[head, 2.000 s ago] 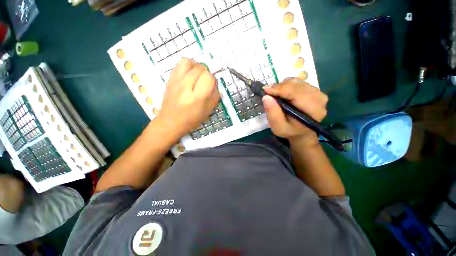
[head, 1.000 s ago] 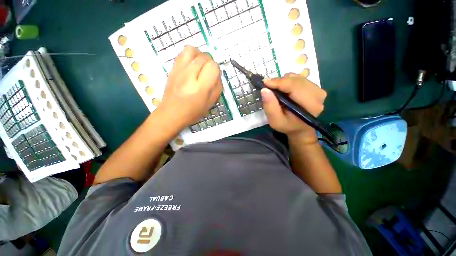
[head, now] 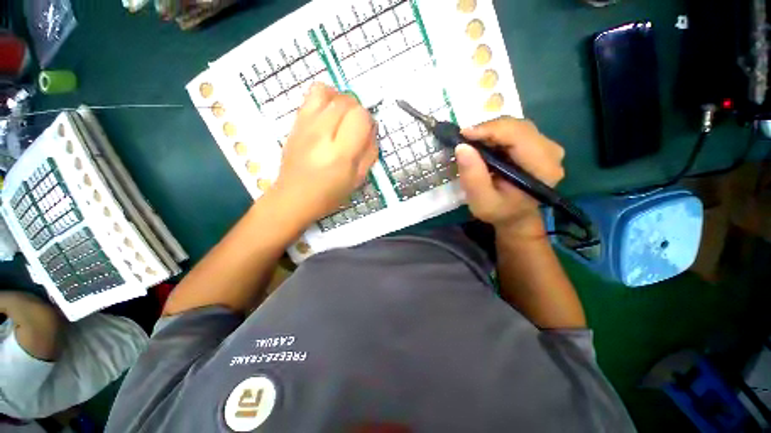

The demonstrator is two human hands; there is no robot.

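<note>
A white carrier tray [head: 199, 88] with round tan holes along two sides lies turned on the bench and holds blocks of PCB panels [head: 418, 148]. My right hand [head: 513, 172] holds the black soldering iron [head: 528, 182]; its tip is over the panels, a little right of my left fingertips. My left hand [head: 328, 152] is closed over the tray's middle. A thin solder wire [head: 135, 107] runs from the left towards it, and a short dark end shows at its fingertips. The grip itself is hidden. Whether wire and tip touch a joint is too small to tell.
Stacked trays [head: 106, 199] stand at left, beside another person's arm [head: 63, 355]. A green cylinder [head: 57, 81] lies at far left. A black smartphone [head: 626, 95] lies at right, above a light blue iron holder [head: 659, 238]. A dark box with a red light and cables is at far right.
The soldering iron's tip has drawn back slightly to the right from my left fingertips. My left hand stays closed at about the same place over the tray. The view has shifted a little.
</note>
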